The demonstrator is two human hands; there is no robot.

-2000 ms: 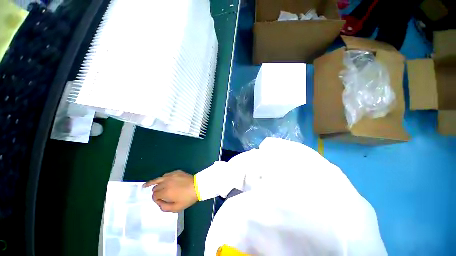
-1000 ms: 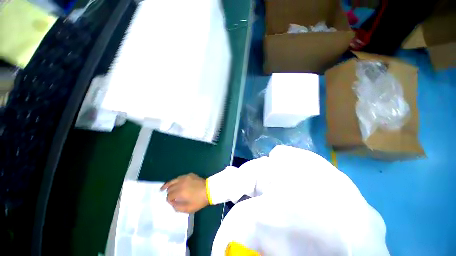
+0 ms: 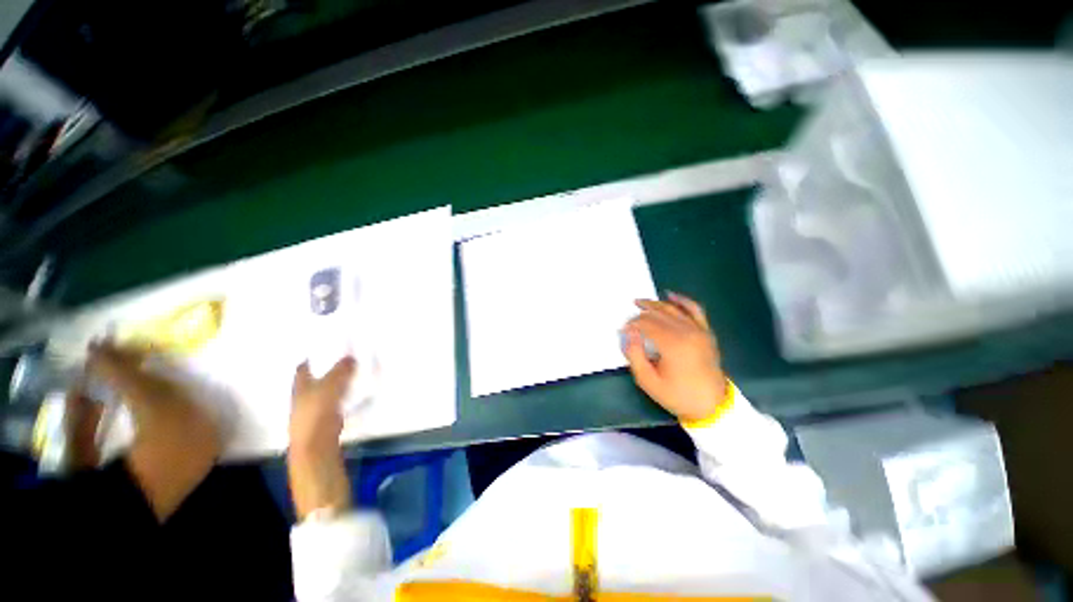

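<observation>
A white tray [image 3: 553,300], its pockets washed out by glare, lies flat on the green bench in front of me. My right hand [image 3: 673,353] is at its right edge, fingers bent and touching it; whether they grip it is unclear. My left hand [image 3: 318,406] is over the long white sheet [image 3: 406,259] left of the tray, thumb and finger apart, blurred, with nothing clearly held. A small dark item [image 3: 325,291] lies on the sheet just beyond it. The nested tray stack [image 3: 977,176] stands at the right, cut off by the frame.
Another person's hands [image 3: 153,394] work at the sheet's left end near a yellow item [image 3: 182,326]. A separate pocketed tray [image 3: 782,47] lies at the back right. A pale strip [image 3: 718,176] runs along the bench. A blue stool [image 3: 406,470] and a white block [image 3: 947,488] are below the bench.
The view has turned left. My left hand, the white sheet, the dark item and the other person's hands now show. My right hand remains at the tray's edge.
</observation>
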